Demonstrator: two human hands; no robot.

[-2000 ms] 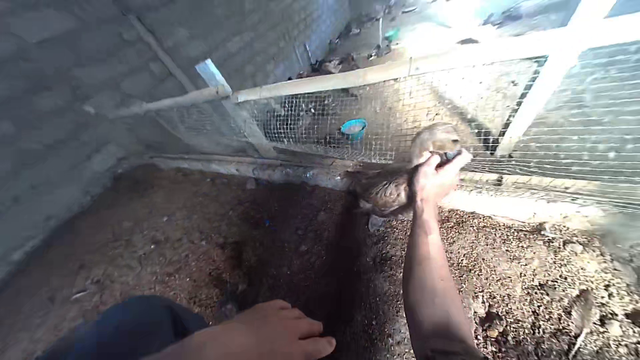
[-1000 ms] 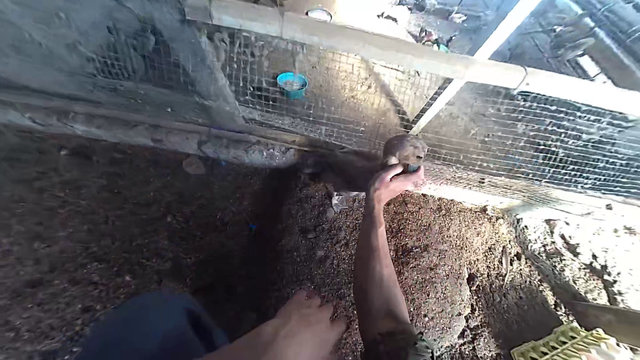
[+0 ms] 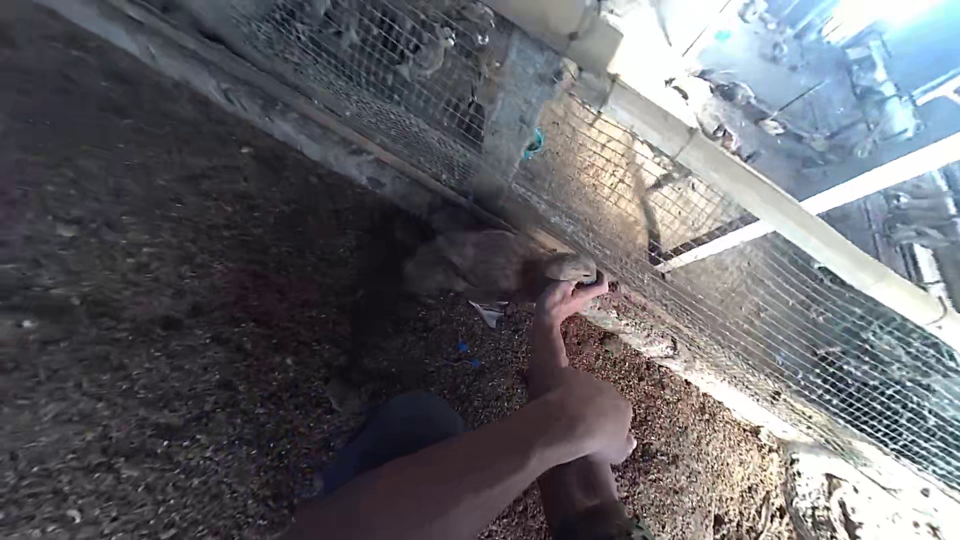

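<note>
A brown bird [image 3: 480,259] is low against the wire mesh fence, its body in shadow and blurred. My right hand [image 3: 574,295] is at the bird's pale head, with the fingers bent around the bill area, where something dark shows between them. My left hand [image 3: 600,420] lies across my right forearm, fingers mostly turned down and hidden; whether it grips the forearm cannot be told. A whitish scrap or feather [image 3: 489,313] lies beside the bird, and small blue bits [image 3: 463,347] are on the litter.
The wire mesh fence [image 3: 750,330] with pale rails [image 3: 750,191] runs diagonally behind the bird, above a low concrete curb [image 3: 247,109]. Beyond it are a teal bowl [image 3: 533,143] and other birds [image 3: 431,56]. Loose litter [image 3: 187,322] covers the ground around my knee [image 3: 405,431].
My left hand has moved from beside my knee onto my right forearm. My right hand stays at the bird's head. The view has tilted strongly.
</note>
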